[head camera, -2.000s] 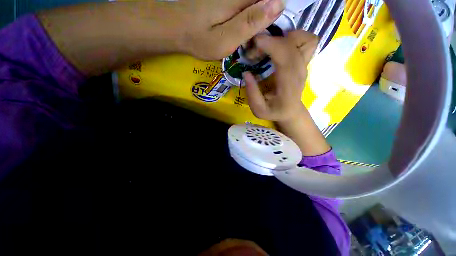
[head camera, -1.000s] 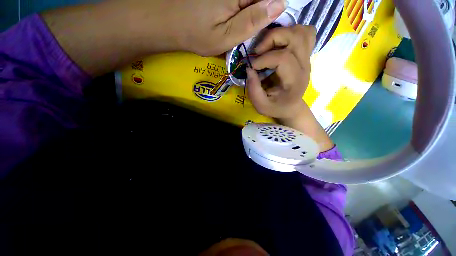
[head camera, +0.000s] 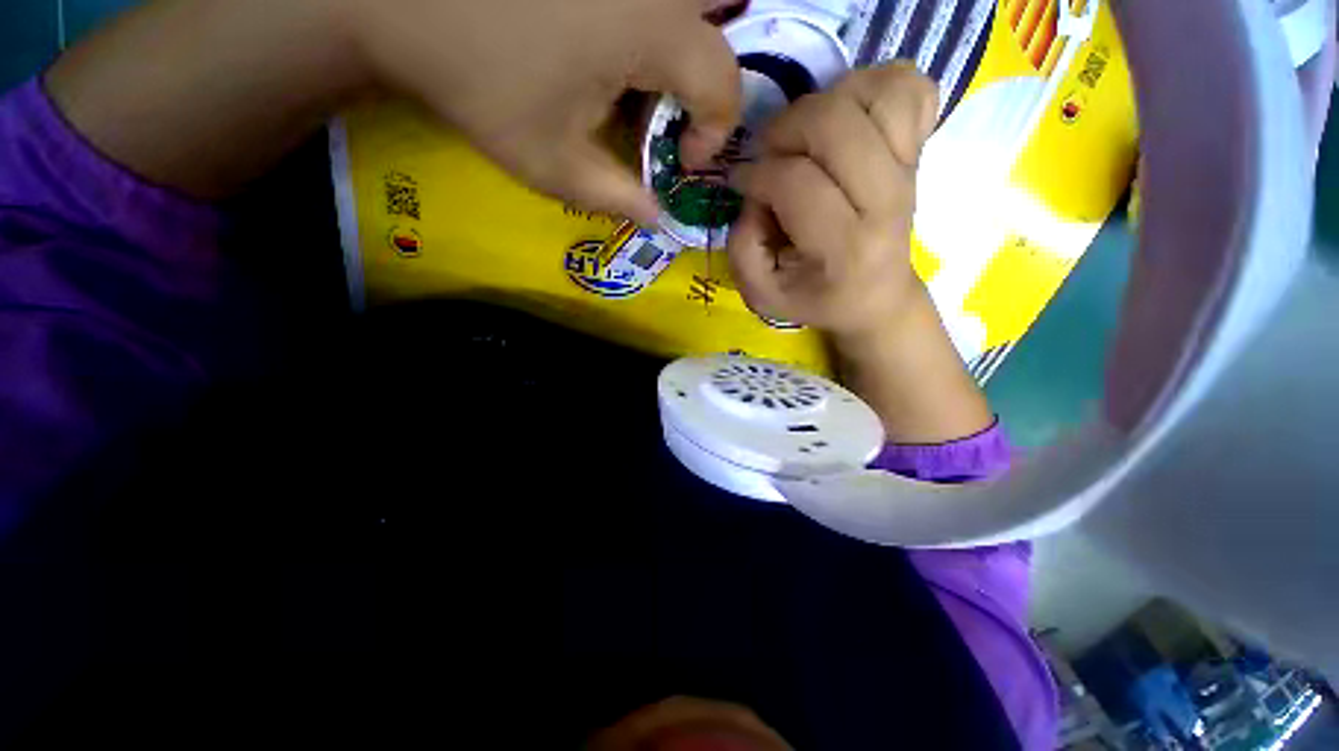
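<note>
An open white ear cup (head camera: 668, 220) stands over the yellow sheet, with a green circuit board (head camera: 702, 203) and thin dark and reddish wires inside. My left hand (head camera: 565, 110) holds the cup's left rim, one finger reaching inside. My right hand (head camera: 837, 198) is at the cup's right side, thumb and fingertips pinched at the thin wires; the fingers hide the exact contact. The white-pink headband (head camera: 1204, 279) arcs down the right side to the closed ear cup (head camera: 764, 404), which hangs nearest me, its slotted face up. No battery can be made out.
The yellow printed sheet (head camera: 485, 235) lies under the work, with orange-yellow and striped print and a bright glare patch. Green bench surface (head camera: 1050, 360) shows right of it. Blurred bluish items (head camera: 1189, 682) are at the lower right.
My left hand has shifted from lying across the cup's top to gripping its left rim, a finger inside, exposing more cup. The right hand stays at the wires. The headband has swung slightly left.
</note>
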